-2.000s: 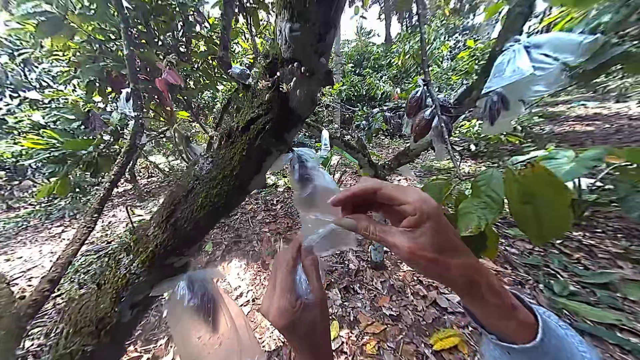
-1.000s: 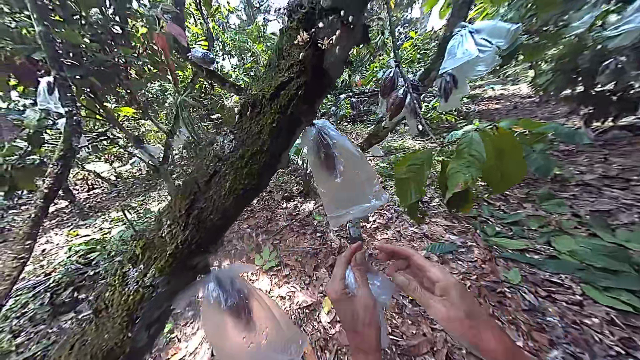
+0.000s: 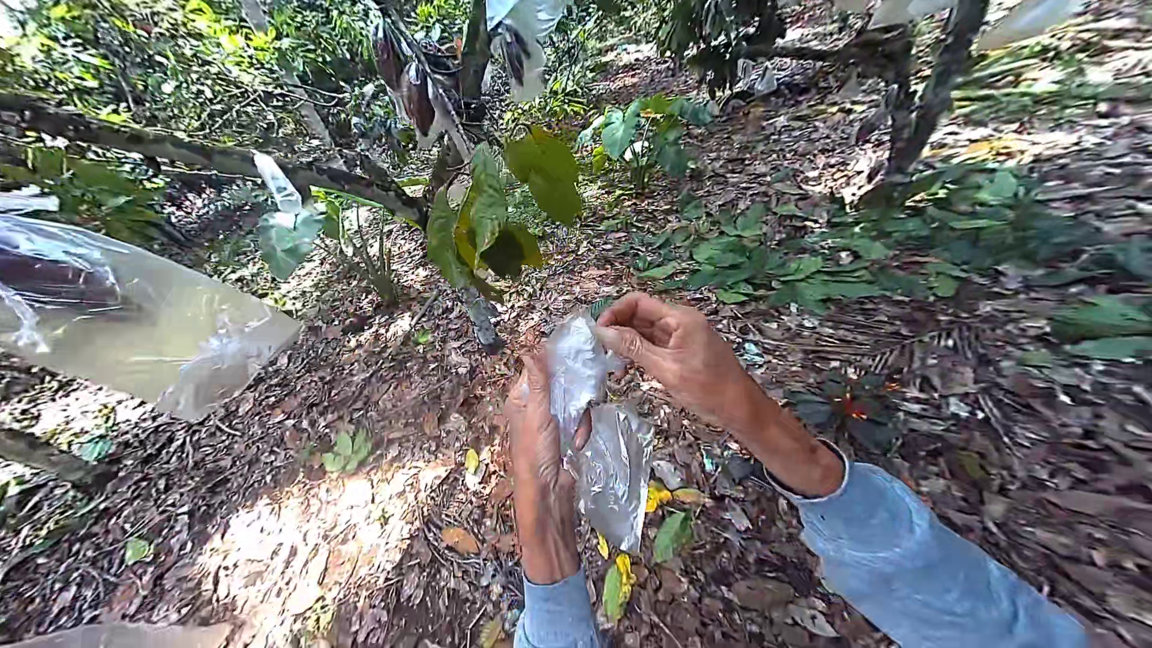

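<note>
Clear plastic bags point(image 3: 615, 468) hang from my left hand point(image 3: 538, 423), which grips them at mid-frame. The thumb and forefinger of my right hand point(image 3: 670, 351) pinch the upper edge of the crumpled plastic. At the left, a dark cacao pod point(image 3: 54, 274) sits inside a clear plastic bag point(image 3: 189, 337), apart from both hands. Farther back, dark reddish cacao pods point(image 3: 417, 97) hang from a branch, and beside them is another pod in a whitish bag point(image 3: 531, 67).
A branch point(image 3: 216, 157) crosses the upper left. Large green leaves point(image 3: 486, 193) hang just beyond my hands. Leaf litter point(image 3: 378, 540) covers the ground, with low green plants point(image 3: 792, 261) behind. A thin tree trunk point(image 3: 940, 90) stands at the upper right.
The view has swung right. Two seconds ago both hands were at the bag around a pod; now they are away from it, handling loose plastic bags.
</note>
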